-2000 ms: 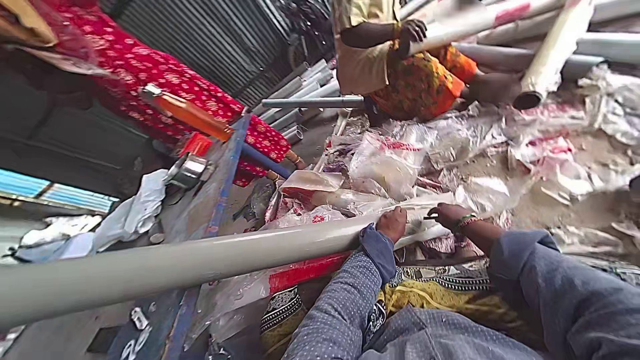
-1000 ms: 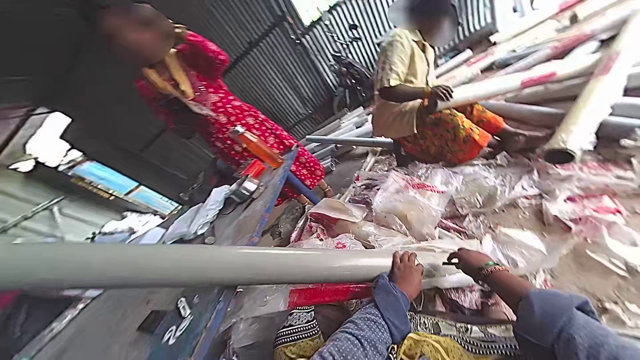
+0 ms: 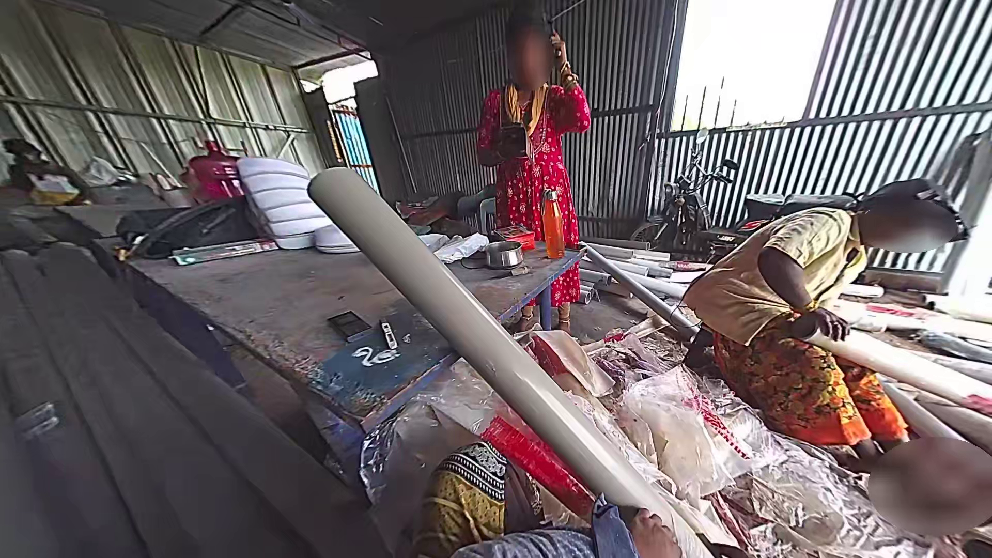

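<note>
A long grey plastic pipe (image 3: 465, 333) slants from the upper left down to the bottom edge. My left hand (image 3: 655, 535) grips its lower part, below the denim-blue sleeve. Just right of it, at the bottom edge, a small dark shape beside the pipe may be part of my right hand; too little shows to tell what it holds. Crumpled clear plastic wrapping (image 3: 682, 418) and a strip of red film (image 3: 535, 457) lie around and under the pipe. Yellow patterned cloth (image 3: 465, 496) covers my lap.
A worn blue-edged table (image 3: 279, 310) at left holds a steel pan (image 3: 504, 254), an orange bottle (image 3: 552, 225) and a phone-like object (image 3: 349, 325). One person in red (image 3: 535, 147) stands behind it. Another (image 3: 783, 271) bends over a white pipe (image 3: 891, 360) at right, near more pipes.
The view has swung left and up, showing more of the table. The standing person's hand is now raised beside the head. The grey pipe now slants steeply; my left hand stays on it.
</note>
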